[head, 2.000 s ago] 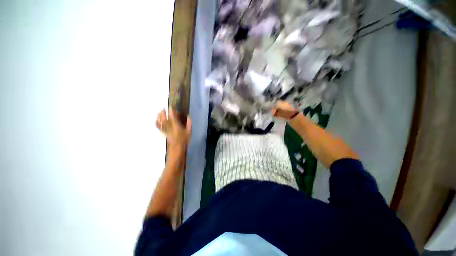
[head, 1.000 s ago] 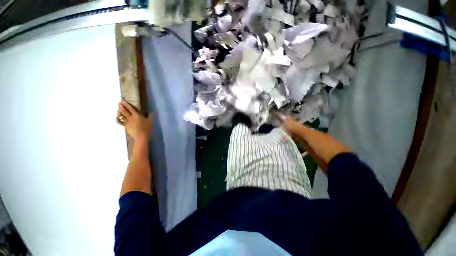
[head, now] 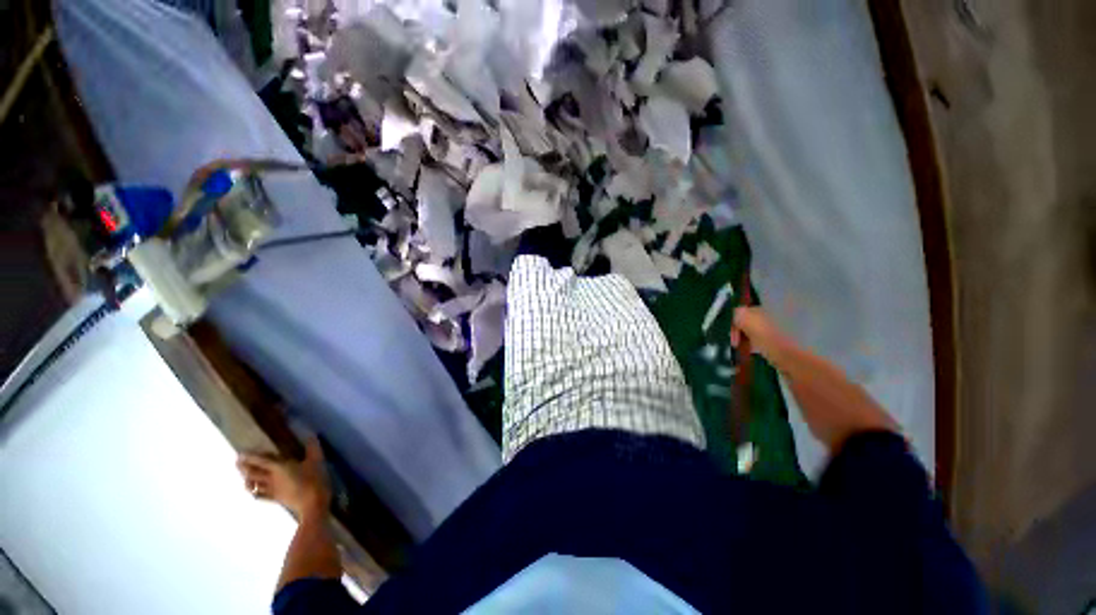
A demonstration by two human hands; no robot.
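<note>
A large heap of white and grey fabric offcuts (head: 481, 132) lies on the green floor in front of my legs. My right hand (head: 755, 330) is closed around the reddish-brown broom handle (head: 742, 390), held low at my right side and roughly in line with the aisle. The broom's head cannot be made out. My left hand (head: 289, 475) grips the brown wooden rim (head: 222, 390) of the white-topped cutting table on the left, fingers over its top.
A pale blue-grey skirt cloth (head: 325, 324) hangs below the left rim. Blue and metal clamp-like fittings (head: 222, 222) sit at that table's end. On the right are another hanging cloth (head: 817, 156) and a brown table (head: 1022, 276). Small scraps dot the green floor (head: 697, 324).
The view has turned and moved forward along the aisle. The left table now slants and its end fittings are nearer. My right hand and the handle are farther out to the right, away from the heap.
</note>
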